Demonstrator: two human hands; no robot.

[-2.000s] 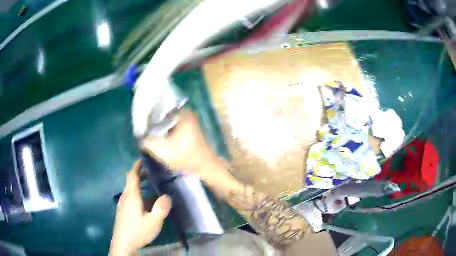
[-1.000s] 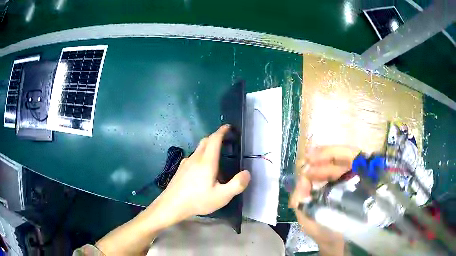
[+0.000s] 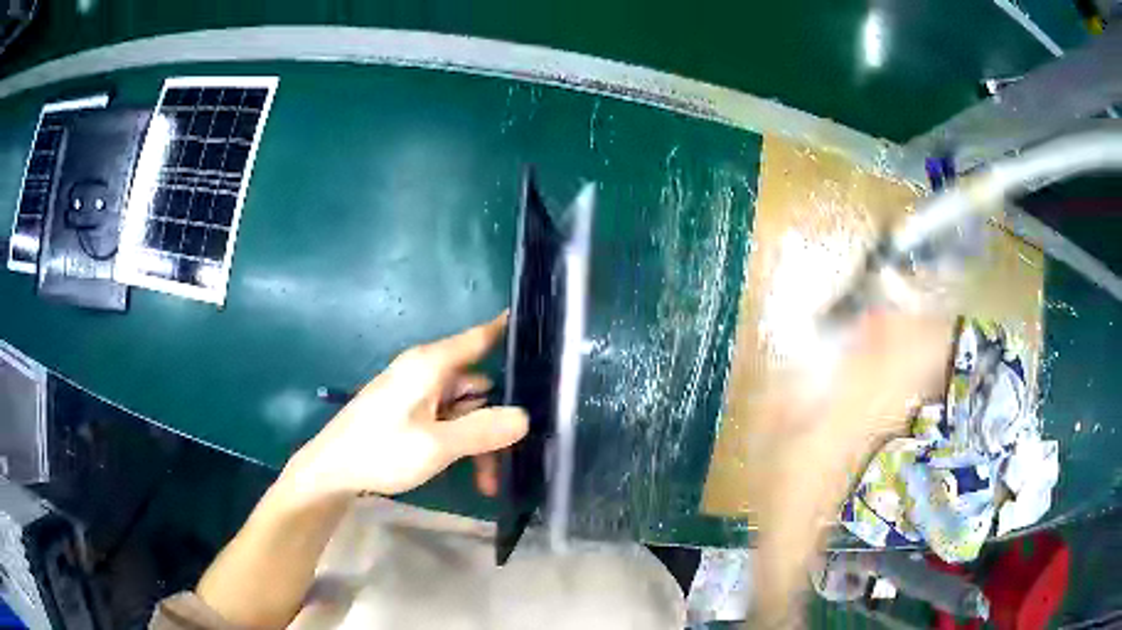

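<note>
The black back cover [image 3: 523,357] stands upright, edge-on, in front of me. The white backsheet of the panel [image 3: 572,357] stands edge-on just to its right, with a narrow gap between them. My left hand [image 3: 418,425] holds the cover from the left, thumb at its near face, fingers partly hidden behind it. My right hand [image 3: 861,394] is blurred, over the tan glue-catch board [image 3: 794,209]. The glue gun [image 3: 886,277] is at its fingers, also blurred, with its pale hose [image 3: 1046,166] running to the right edge. Whether my right hand grips the gun is unclear.
Two solar panels [image 3: 201,185] and a black cover [image 3: 92,209] lie at the far left of the green bench [image 3: 357,209]. A crumpled printed cloth [image 3: 954,462] lies on the board's near right. A red stool [image 3: 1027,585] is at lower right.
The cover and backsheet have shifted left in view, and the backsheet now shows nearly edge-on. My right hand and the gun have moved up over the board. The coiled cord is mostly hidden.
</note>
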